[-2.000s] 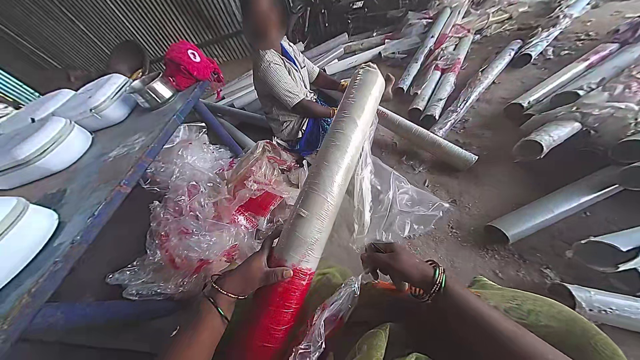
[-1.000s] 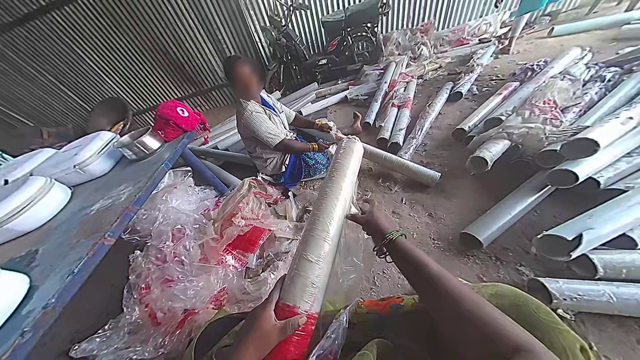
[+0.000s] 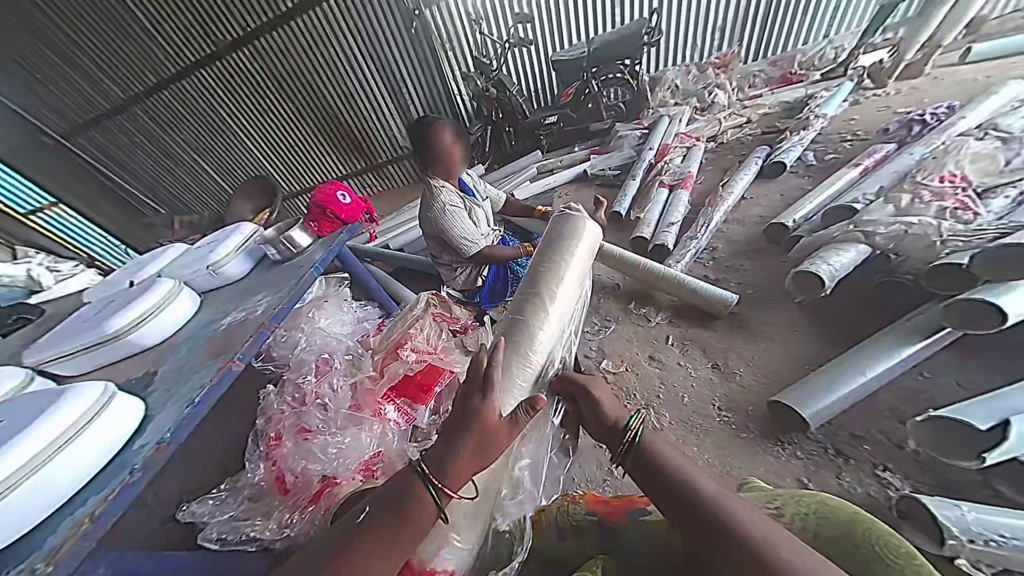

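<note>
A long pipe-shaped roll wrapped in clear plastic film (image 3: 544,296) slants up from my lap, away from me, with some red at its lower end. My left hand (image 3: 484,408) lies against the side of the roll, thumb apart and fingers spread along it. On the right side of the roll, my right hand (image 3: 590,406) has its fingers closed on the loose plastic film (image 3: 552,456), which hangs down toward my lap. A heap of crumpled clear and red printed plastic (image 3: 328,416) lies just left of the roll.
A seated person (image 3: 464,216) ahead has a wrapped pipe (image 3: 668,276) beside them. Several metal pipes (image 3: 864,368) lie on the ground at right. At left a blue-edged table (image 3: 200,384) bears white lidded containers (image 3: 116,324), a steel pot (image 3: 286,238) and a red cloth item (image 3: 340,206). A motorcycle (image 3: 608,72) stands behind.
My right hand has moved from near the roll's upper part down its right side. My left hand, wrapped around the red lower part before, now lies higher on the pale part.
</note>
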